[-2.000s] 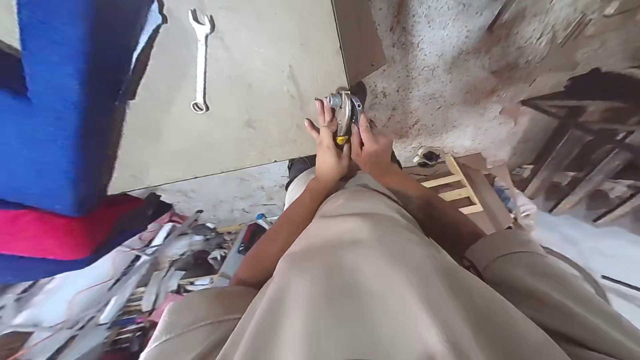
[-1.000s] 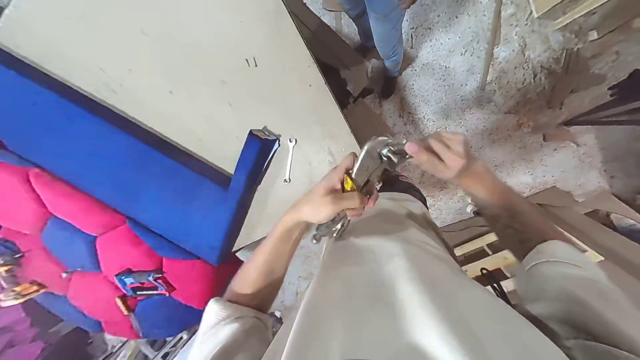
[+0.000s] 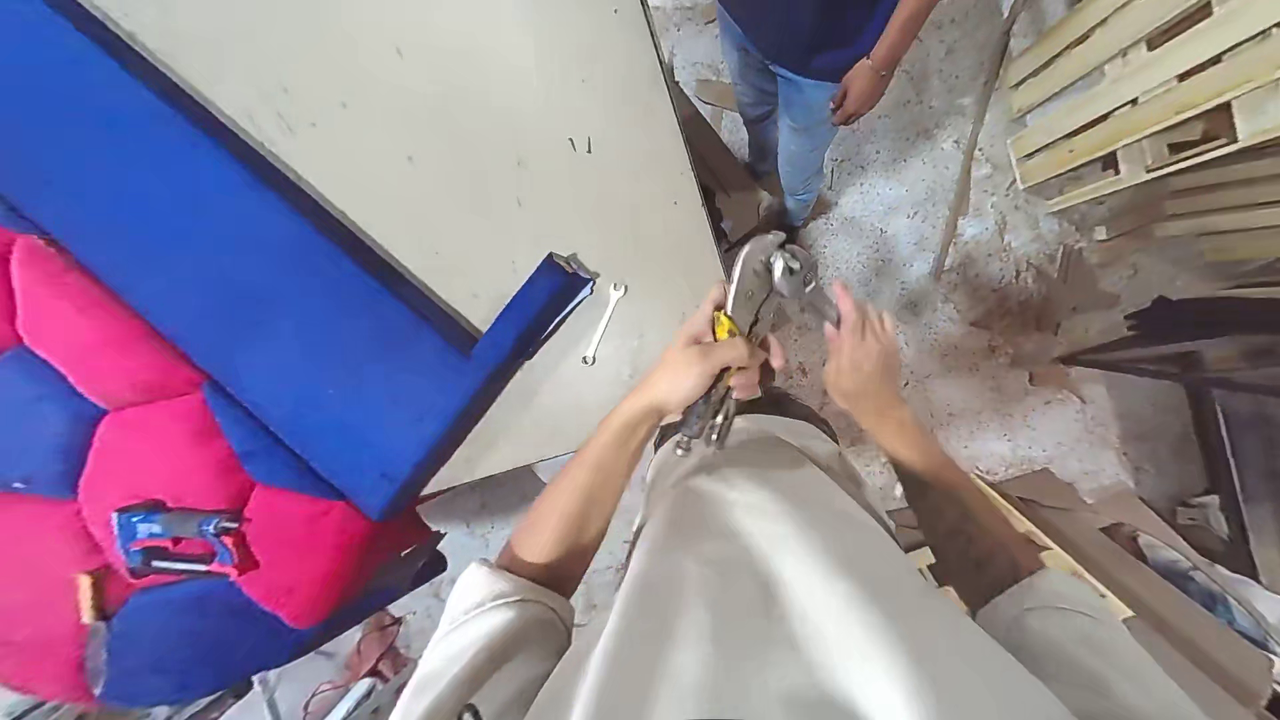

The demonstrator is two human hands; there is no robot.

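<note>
Locking pliers (image 3: 748,285) with a yellow part near the handles are gripped in my left hand (image 3: 705,360), in front of my waist. A small metal fitting (image 3: 792,270) sits at their jaws. My right hand (image 3: 865,355) is just right of the jaws, blurred, its fingers at a blurred grey piece that reaches toward the fitting; whether they grip it I cannot tell. A combination wrench (image 3: 604,322) lies on the pale tabletop (image 3: 480,170), left of my left hand.
A blue upholstered frame (image 3: 250,270) lies across the table's left part. On pink and blue cushions rests a blue staple gun (image 3: 175,540). Two small screws or nails (image 3: 580,146) lie on the table. A person in jeans (image 3: 780,110) stands beyond; wooden pallets (image 3: 1140,90) are at upper right.
The view has shifted, showing more of the standing person and the pallets. My left hand still holds the pliers, while my right hand is lower, beside the jaws.
</note>
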